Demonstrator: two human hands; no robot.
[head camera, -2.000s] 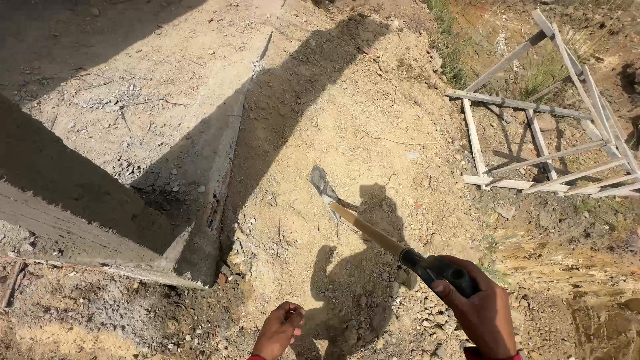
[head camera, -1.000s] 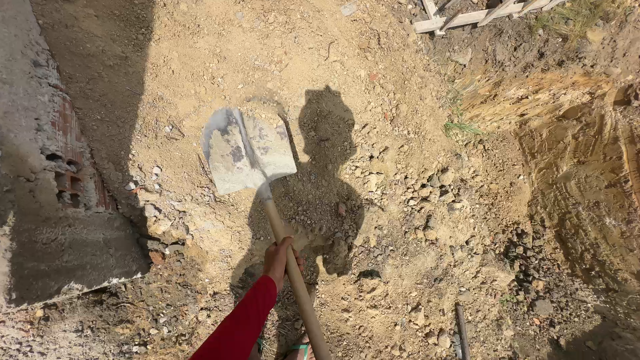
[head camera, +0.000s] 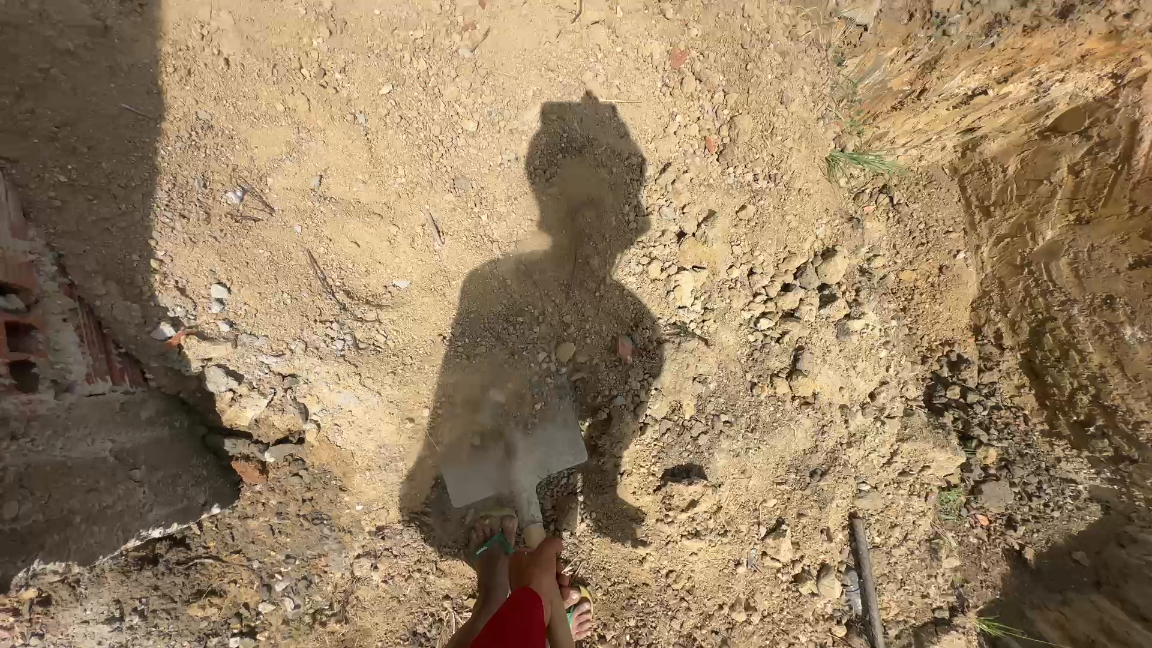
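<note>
My left hand, below a red sleeve, is closed around the wooden shaft of a shovel just behind its metal socket. The flat metal shovel blade lies low on the dry ground inside my shadow, pointing away from me. Dusty soil blurs or covers its upper left part, so that edge is unclear. My right hand is out of sight, as is the far end of the shaft. A foot in a green-strapped sandal stands close behind the blade's left corner; the other foot is right of the shaft.
At the left stands a hollow-brick and mortar wall corner. Loose stones and rubble lie on the right, beside a cut earth bank. A thin bar lies at the lower right.
The view has swung strongly downward. Two seconds ago my right hand held the shovel's grip and my left hand was free; since then my left hand has taken the shaft. The blade is now nearer my feet.
</note>
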